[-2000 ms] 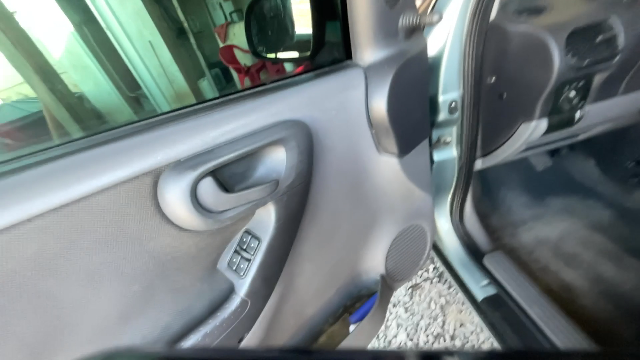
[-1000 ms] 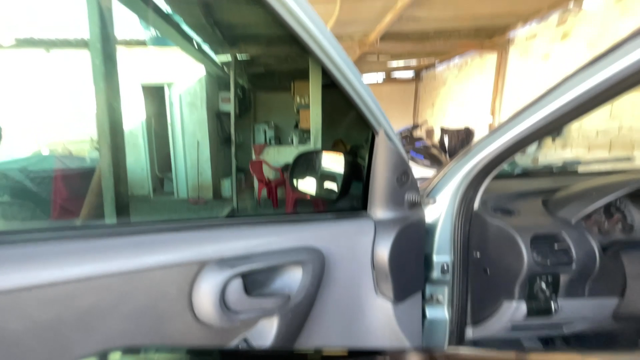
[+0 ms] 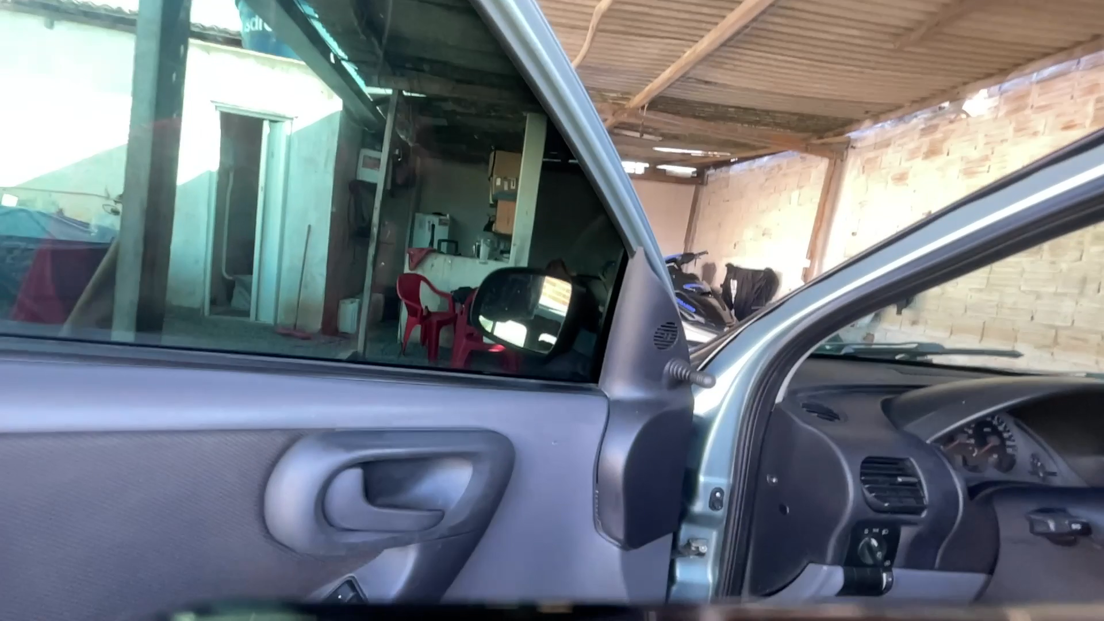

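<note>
Neither of my hands shows in the head view. An open car door fills the left side, its grey inner panel [image 3: 552,483] facing me. On it sit the inner door handle [image 3: 379,504] in its oval surround and, low down, part of a window switch [image 3: 345,592]. The window glass is up, and the side mirror [image 3: 523,310] shows through it. A ribbed mirror adjuster stalk [image 3: 690,373] sticks out at the door's front corner. To the right are the dashboard's air vent [image 3: 893,485], the headlight switch [image 3: 873,548] and the instrument cluster [image 3: 981,444].
The door frame pillar [image 3: 720,448] stands between door and cabin. Beyond the glass are red plastic chairs [image 3: 423,306], a post [image 3: 151,172] and a doorway [image 3: 237,216]. A brick wall [image 3: 966,155] and a corrugated roof [image 3: 690,52] lie beyond the car. A dark edge crosses the bottom.
The view has tilted upward from the door's lower panel and the gravel to the window, roof and brick wall. The door stands open throughout.
</note>
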